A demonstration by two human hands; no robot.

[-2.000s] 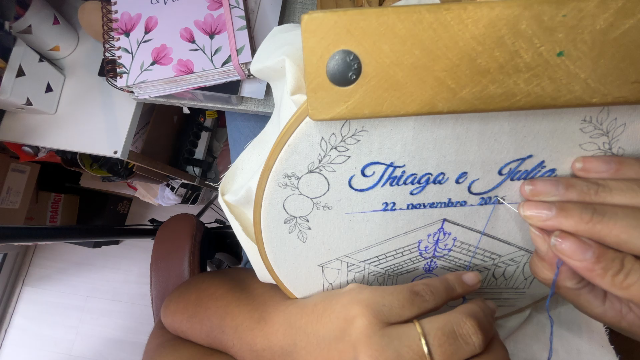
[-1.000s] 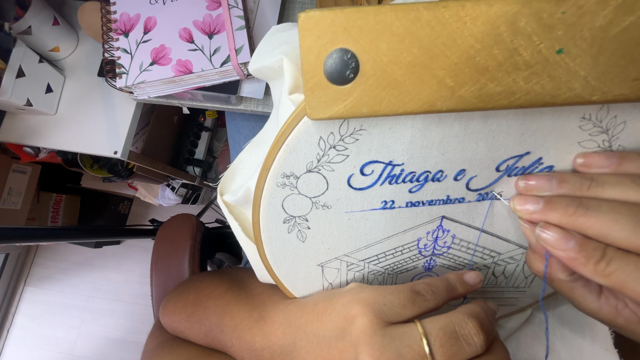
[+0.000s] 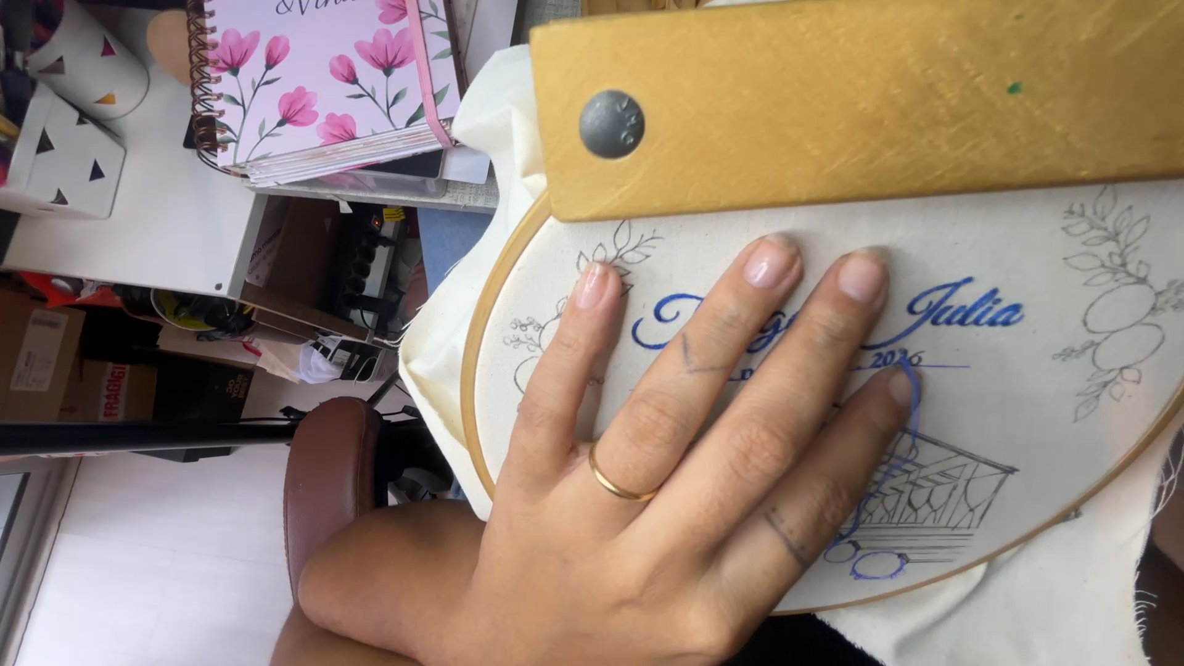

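In the head view my left hand (image 3: pixel 684 462) lies palm down with spread fingers on white fabric (image 3: pixel 1008 231) stretched in a wooden embroidery hoop (image 3: pixel 474 370). It wears a gold ring and covers part of the blue stitched lettering (image 3: pixel 967 310). A loose blue thread (image 3: pixel 916 407) loops from near the stitched date beside my index fingertip down over a drawn building (image 3: pixel 953 490). My thumb is hidden. My right hand is out of view, and no needle can be seen.
A gold-coloured bar (image 3: pixel 832 111) with a grey round bolt head crosses the hoop's top. A floral spiral notebook (image 3: pixel 314 83) and patterned holders (image 3: pixel 69 157) stand upper left. A brown padded seat (image 3: pixel 333 481), cardboard boxes (image 3: pixel 55 361) and a power strip (image 3: pixel 375 250) are at the left.
My right hand, earlier pinching a needle at the date, has left the view. My left hand has moved up from the hoop's lower part and spread over the lettering.
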